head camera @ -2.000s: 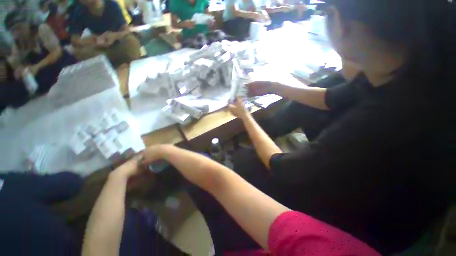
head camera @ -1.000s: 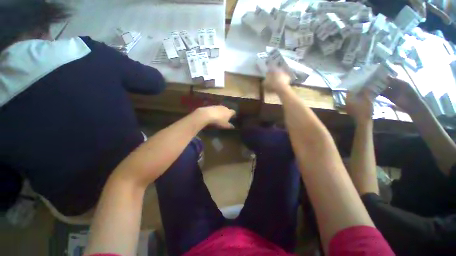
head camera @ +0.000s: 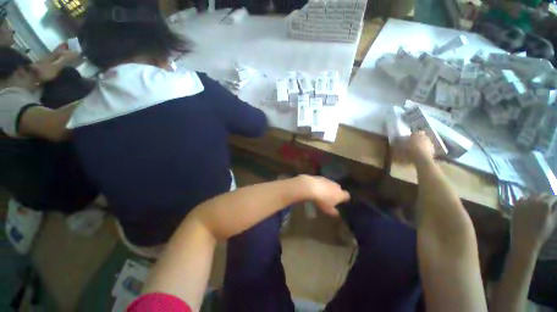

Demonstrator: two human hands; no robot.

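Note:
My left hand [head camera: 328, 194] is above my lap, fingers loosely bent and apart, with nothing seen in it. My right hand [head camera: 420, 148] is at the table's front edge, at the near ends of small white printed cartons. One carton [head camera: 431, 131] lies slanted against its fingers, and another pale carton [head camera: 398, 127] is just left of it. The fingertips are blurred, so I cannot tell whether they grip a carton. A group of finished cartons [head camera: 303, 113] stands side by side at the table edge, left of my right hand.
A loose carton pile [head camera: 461, 91] is at the right. Stacked cartons [head camera: 327, 21] stand at the far side. Flat blanks [head camera: 504, 177] lie at the right table edge by a neighbour's hand [head camera: 531, 216]. A person in dark blue [head camera: 152, 146] sits close at my left. Printed boxes [head camera: 130, 283] are on the floor.
The view has turned down and left. My hands, together two seconds ago, are now apart; my right hand has reached the cartons at the table edge and stays there.

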